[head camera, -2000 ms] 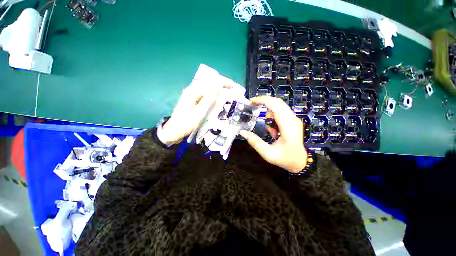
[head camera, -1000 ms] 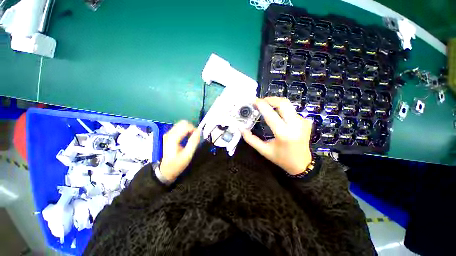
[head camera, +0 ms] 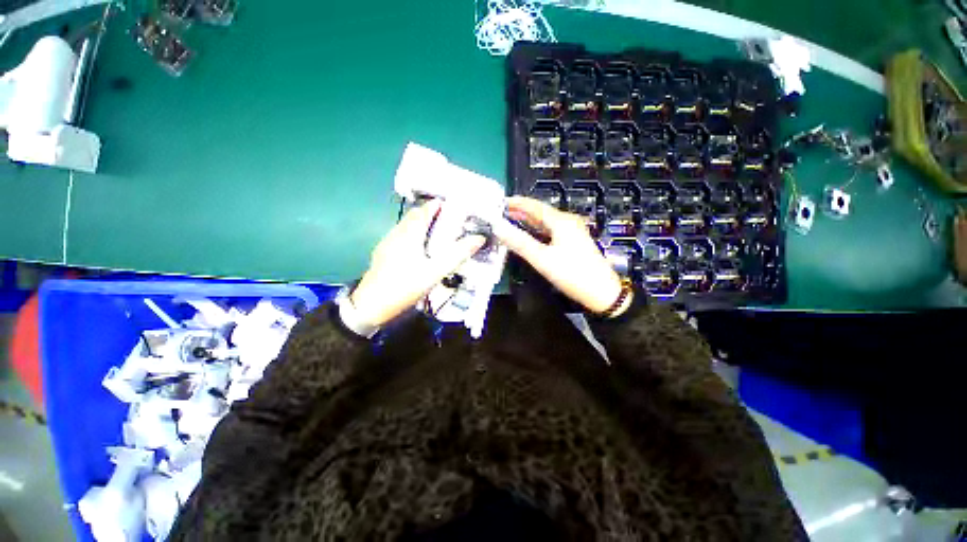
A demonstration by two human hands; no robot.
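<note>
A white camera housing (head camera: 464,193) with an angled arm is held over the bench's front edge, arm end up and to the left. My left hand (head camera: 408,265) grips its left side, thumb over its middle. My right hand (head camera: 562,249) holds its right side, fingers near the top right. A small dark camera module (head camera: 477,226) shows between the hands, mostly covered by the fingers. Thin dark wires hang at the housing's lower left. The black blister tray (head camera: 516,138) with rows of dark modules lies just right of the housing.
A blue bin (head camera: 66,392) of white housings is at lower left. A part-built camera (head camera: 48,101) stands at far left, loose dark modules (head camera: 164,44) behind. White cable (head camera: 507,26) lies behind the tray. Small wired parts (head camera: 839,201) and a yellow bin (head camera: 920,132) are at right.
My left hand, apart from the housing's middle a second ago, now grips it with the thumb across the middle. My right fingers have shifted slightly left. The module's lens is now mostly covered.
</note>
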